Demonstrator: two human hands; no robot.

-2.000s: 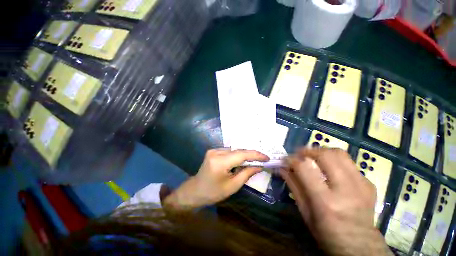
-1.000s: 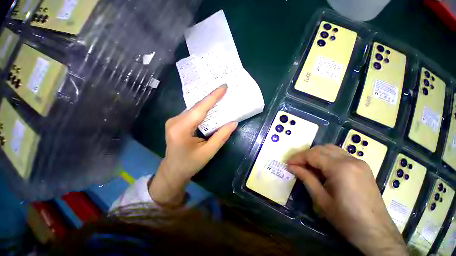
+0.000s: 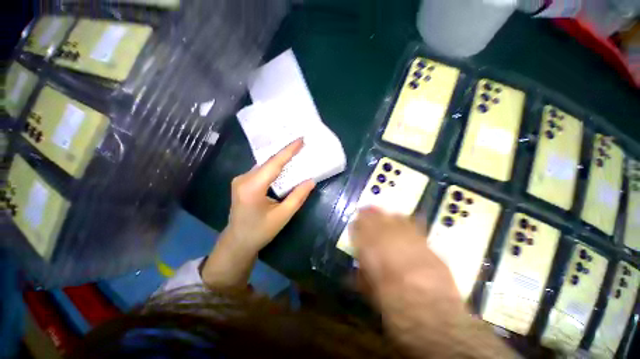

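Note:
My left hand [image 3: 256,203] holds a folded white label strip [image 3: 291,119] between thumb and fingers, left of the tray. My right hand [image 3: 400,259] is blurred and lies over the lower part of the near-left yellow phone back [image 3: 394,186]; its fingertips, and whether they hold anything, cannot be made out. The clear tray [image 3: 379,148] holds two rows of yellow phone backs with dark camera rings at the upper end. Another phone back [image 3: 463,238] beside my right hand is partly covered by it. A label [image 3: 526,279] shows on a phone back further right.
A tall stack of filled trays [image 3: 175,133] stands at left, with small white scraps [image 3: 205,107] on its edge. A white roll [image 3: 460,28] stands behind the tray. A red bin [image 3: 596,49] is at the far right. Red and blue surfaces show below left.
My right hand has moved from pinching at the label on the near-left phone back to lying blurred over its lower part. My left hand still holds the strip. The view has shifted slightly.

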